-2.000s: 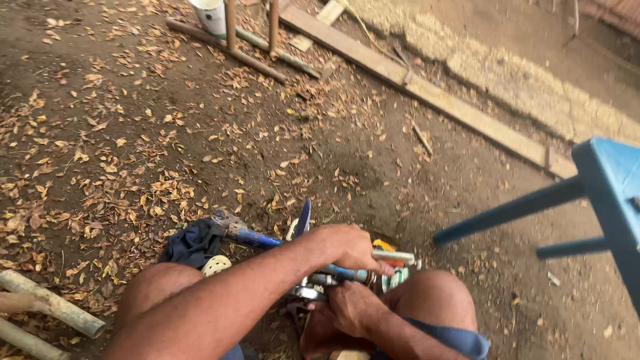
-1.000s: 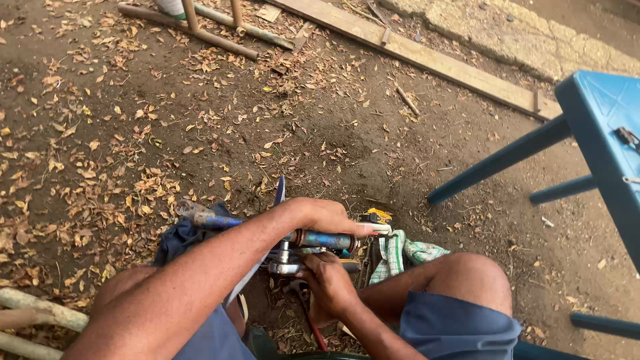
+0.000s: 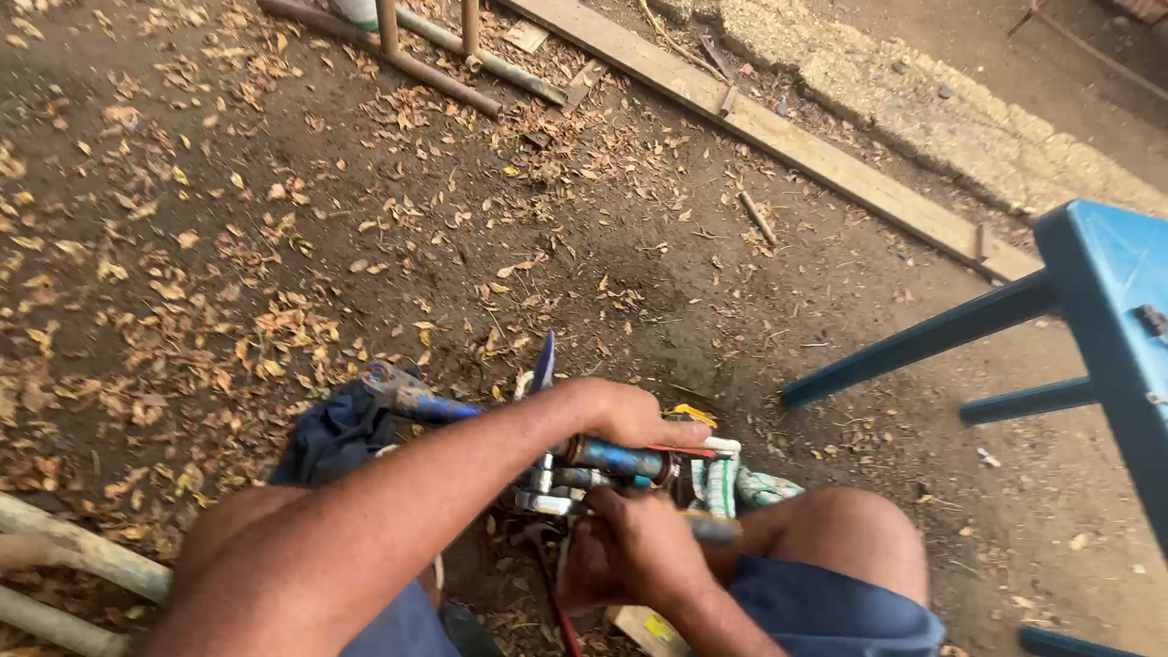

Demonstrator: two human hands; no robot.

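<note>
Blue, scuffed metal tubes (image 3: 616,458), apparently part of a bicycle frame, lie between my knees. My left hand (image 3: 643,422) reaches across above them, fingers closed on a thin tool with a white end (image 3: 724,445) and a red-orange strip; its kind is unclear. Just below, my right hand (image 3: 648,540) is closed at a chrome metal part (image 3: 547,502), its grip partly hidden. A grey bar (image 3: 714,527) shows past its far side. A green-and-white cloth (image 3: 765,487) and a yellow item (image 3: 693,416) lie near the tube's right end.
Dark blue cloth (image 3: 333,433) lies left of the tubes. A blue plastic table (image 3: 1100,274) stands at right, small dark items on top. Pale pipes (image 3: 82,547) lie lower left. A long wooden plank (image 3: 821,151) and metal tubing (image 3: 438,80) rest on leaf-strewn dirt. A red rod (image 3: 558,602) is underneath.
Both hands stay at the blue tubes. My right knee has moved outward since the earliest frame, and more of the green-and-white cloth shows.
</note>
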